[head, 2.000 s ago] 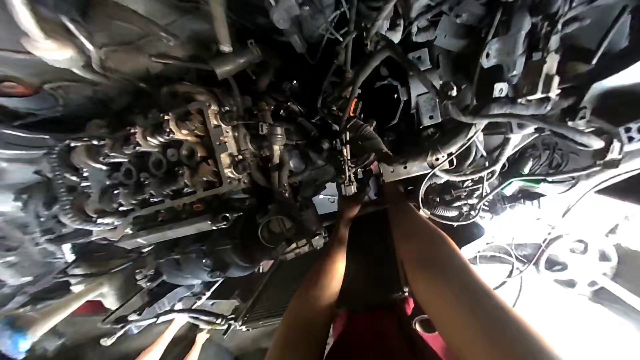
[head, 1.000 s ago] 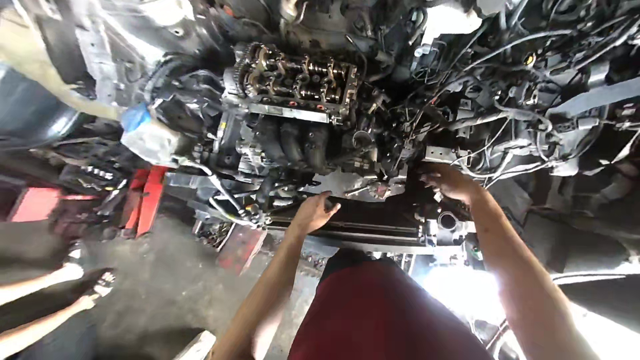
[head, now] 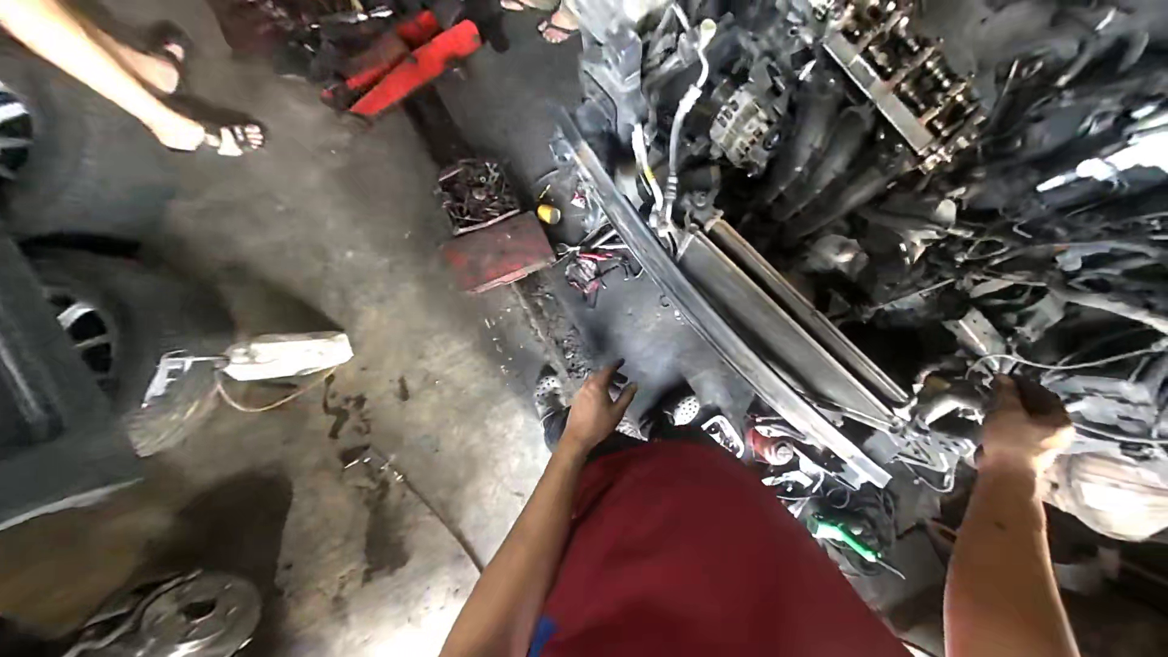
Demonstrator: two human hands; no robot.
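My left hand point(head: 598, 406) hangs over the floor in front of my body, fingers apart and nothing in them. At the right, my right hand point(head: 1027, 422) rests by the front corner of the engine bay, near a metal bracket point(head: 976, 333) and a thin cable; its fingers are partly hidden. Between the hands runs the long metal front crossmember point(head: 680, 292), with the radiator point(head: 776, 319) behind it. Farther back lies the engine, its camshafts point(head: 912, 78) exposed, with an alternator point(head: 748, 123) at its side.
On the floor stand a red metal toolbox point(head: 500, 251), red metal parts point(head: 415, 68), a box of small hardware point(head: 476, 193) and a white lamp-like object point(head: 287, 356). A brake disc or hub point(head: 196, 611) lies lower left. Another person's sandalled foot point(head: 228, 137) is upper left.
The view has swung strongly toward the floor on the left. My left hand has left the radiator edge and now hangs above the floor. My right hand remains at the engine bay.
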